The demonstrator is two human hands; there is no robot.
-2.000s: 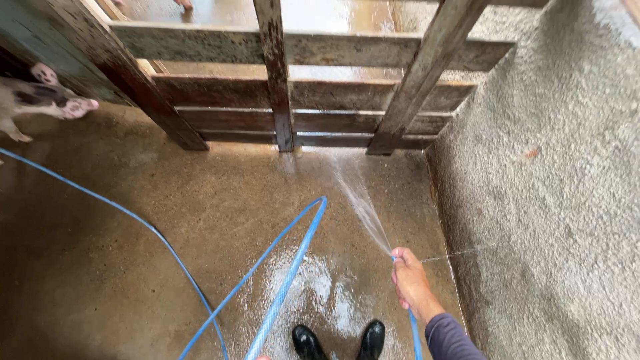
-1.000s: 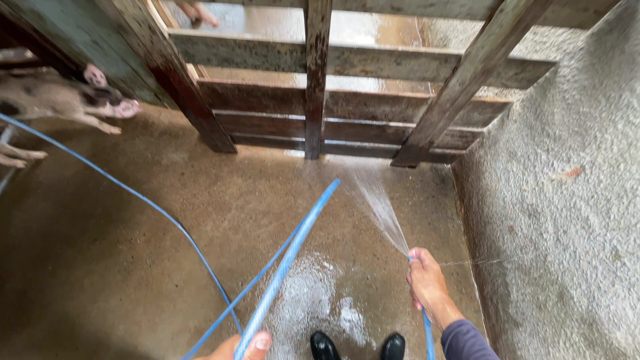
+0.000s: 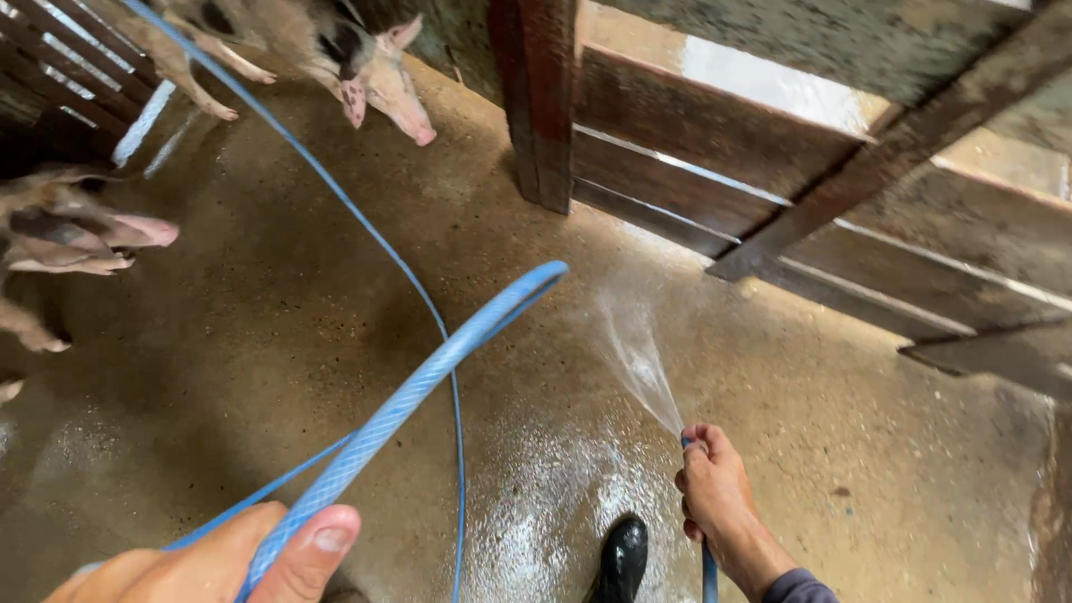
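At the lower left, my left hand (image 3: 243,557) grips a section of blue braided garden hose (image 3: 402,394), which rises from the fist and bends back in a tight loop. My right hand (image 3: 716,486) is closed around the hose end, thumb and index finger at its mouth. A fan of water (image 3: 641,360) leaves that end and strikes the wet concrete floor (image 3: 536,419) short of the wooden gate. One black rubber boot (image 3: 624,557) stands on wet floor between my hands.
A spotted pig (image 3: 381,84) stands at the upper left, with another pig (image 3: 75,222) below it at the left edge. A slatted wooden gate (image 3: 720,126) crosses the upper right. More hose (image 3: 368,226) trails over the floor. Wooden slats (image 3: 67,50) stand at the upper left corner.
The view has swung left, bringing more pigs into sight. My left hand, barely visible at first, has come into view with the hose. Water still sprays from the end in my right hand.
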